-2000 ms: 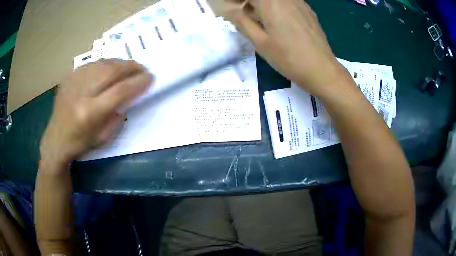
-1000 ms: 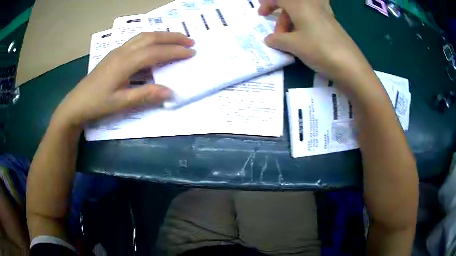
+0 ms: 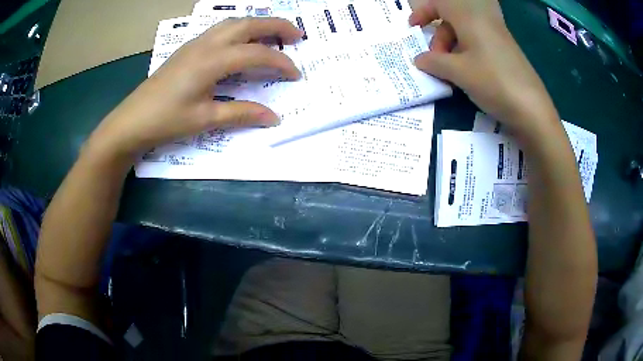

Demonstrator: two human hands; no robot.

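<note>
A white instruction sheet [image 3: 338,77] with a folded lower edge lies slanted on a stack of unfolded sheets [image 3: 384,151]. My left hand [image 3: 225,81] lies over the left part of the sheet, palm down, fingers spread, fingertips on the paper. My right hand [image 3: 465,53] is at the sheet's upper right end, its fingers bent around the paper's edge; the exact grip is partly hidden. Folded leaflets [image 3: 469,180] lie to the right of the stack, partly under my right forearm.
A tan cardboard sheet [image 3: 102,35] lies behind the papers at the left. A pink square frame [image 3: 562,25] is at the far right, with small shiny parts beside it. The dark-green bench's scuffed rounded front edge [image 3: 317,233] runs before my lap.
The sheet's folded edge has gone from blurred and raised to lying lower on the stack. My left hand has opened flatter over it. The whole view has shifted, with papers now further right.
</note>
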